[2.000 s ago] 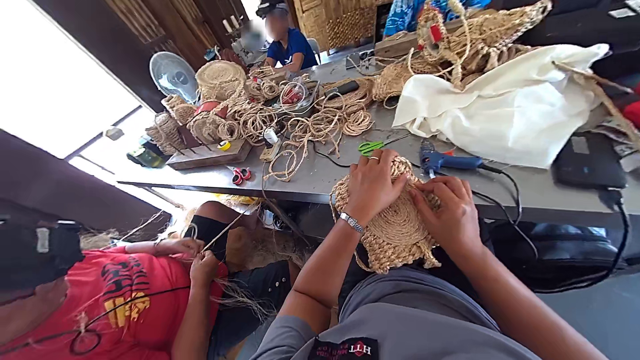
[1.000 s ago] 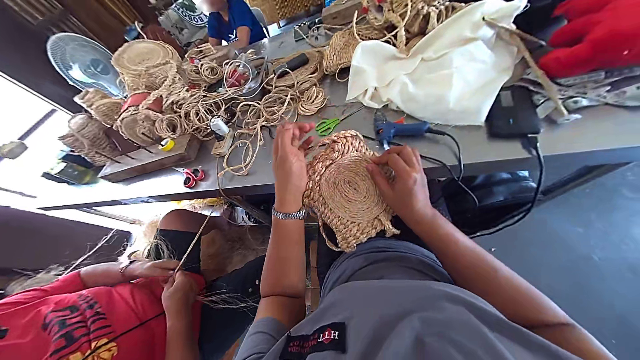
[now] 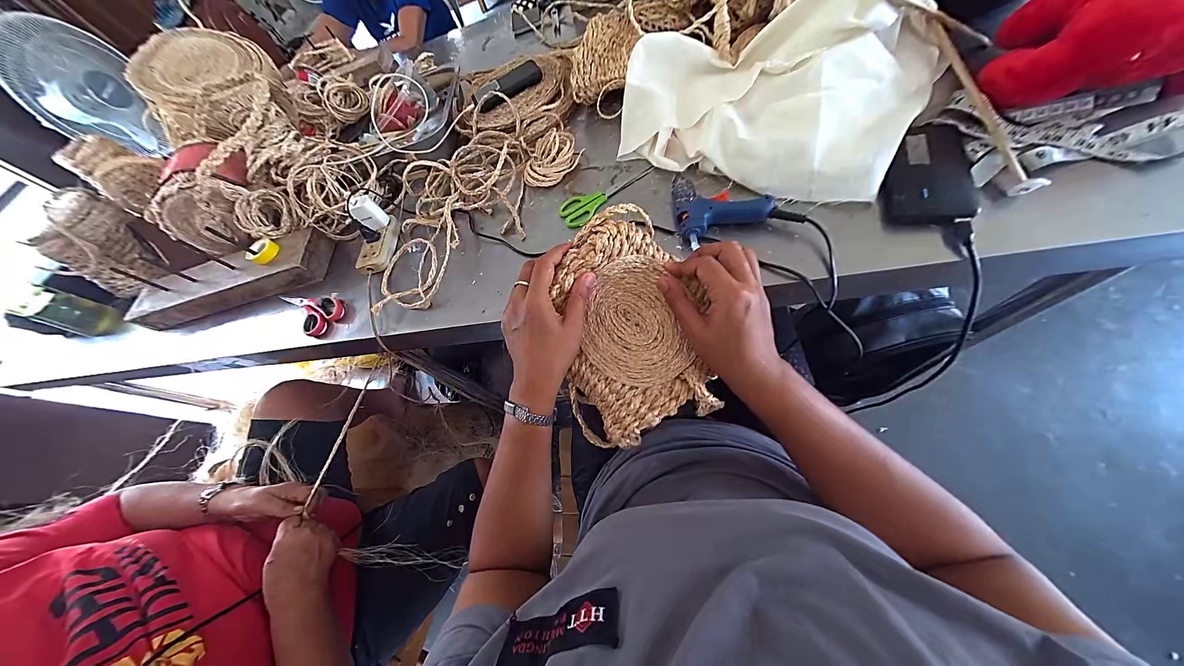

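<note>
A piece of coiled and braided natural-fibre rope (image 3: 638,324) rests by my lap at the table's front edge, its round spiral centre facing up. My left hand (image 3: 546,319) grips its left rim, thumb on top. On the upper right rim, my right hand (image 3: 723,305) pinches the border between thumb and fingers. Just beyond the piece lies a blue hot glue gun (image 3: 726,211), its nozzle toward me. Green-handled scissors (image 3: 585,207) lie to the left of the gun. The underside of the piece is hidden.
Rope coils (image 3: 208,83) and a wooden block with spikes (image 3: 231,277) crowd the left, near red-handled scissors (image 3: 316,314). Behind are cream cloth (image 3: 777,111) and a black power adapter (image 3: 930,176). A co-worker at left twists a fibre cord (image 3: 342,435); another person sits across the table.
My left hand, raised off the piece with its fingers up one second ago, now holds the left rim. My right hand has stayed at the right side. The view has shifted.
</note>
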